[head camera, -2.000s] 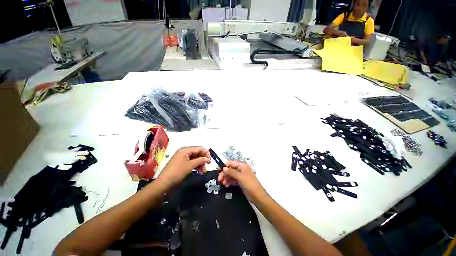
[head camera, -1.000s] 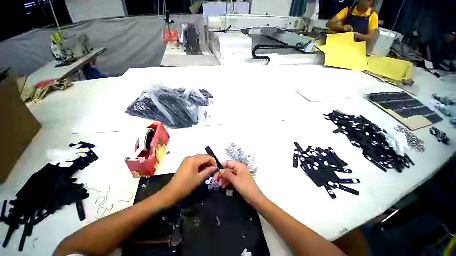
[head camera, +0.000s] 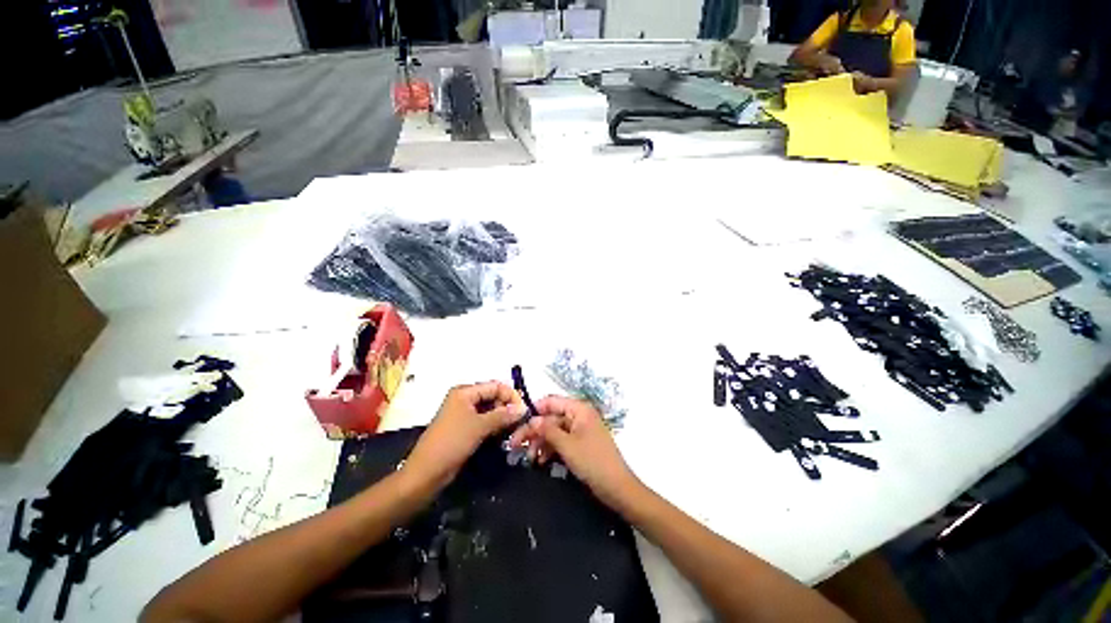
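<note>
My left hand (head camera: 469, 421) and my right hand (head camera: 570, 435) meet above the back edge of the black mat (head camera: 524, 548). Both hands pinch one short black strap tab (head camera: 520, 382), whose upper end sticks up between the fingers. Its lower end is hidden by the fingertips. Small silvery plates (head camera: 521, 455) lie on the mat just under my hands, partly covered by them. A hammer (head camera: 426, 582) with a brown handle lies on the mat's left part.
Red-yellow tape dispenser (head camera: 363, 371) beyond the mat; small hardware (head camera: 585, 381) beside it. Plain black straps (head camera: 110, 487) left; flecked strap piles (head camera: 780, 402) right. Clear bag of dark parts (head camera: 420, 262) farther back. Cardboard box (head camera: 43, 323) far left. A person (head camera: 863, 51) stands across the table.
Two seconds ago the tab was held tilted with the hands slightly apart. The hands have since closed together around its lower part, and its upper end now points up.
</note>
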